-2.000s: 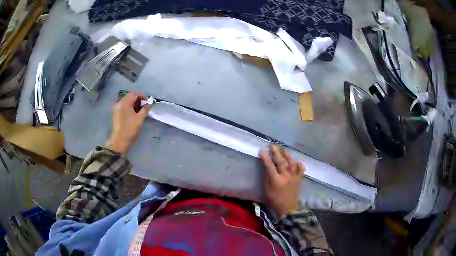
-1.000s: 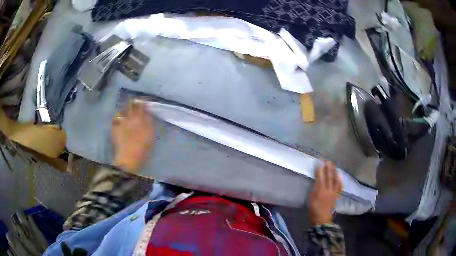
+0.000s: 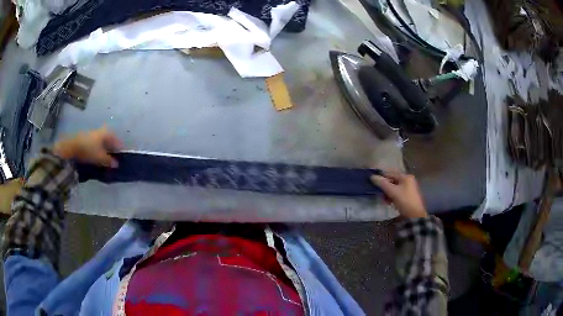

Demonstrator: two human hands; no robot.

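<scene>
The long narrow waistband strip (image 3: 247, 176) lies across the front of the grey ironing table, its navy face with a pale lattice pattern up. A thin white line of interfacing shows along its upper left edge. My left hand (image 3: 89, 148) is on the strip's left end; its fingers are partly blurred, and whether they pinch it is unclear. My right hand (image 3: 398, 188) pinches the strip's right end between thumb and fingers.
The steam iron (image 3: 386, 92) lies at the right with its hose behind. Crumpled white interfacing lengths (image 3: 166, 31) and a tan card piece (image 3: 278, 92) are at the back. A metal folder (image 3: 52, 99) and grey denim pieces (image 3: 18, 117) are at the left. Patterned navy panels (image 3: 123, 13) lie behind.
The strip has been turned from white side up to navy side up and now lies nearly level. My right hand has moved onto its right end. The view has shifted right.
</scene>
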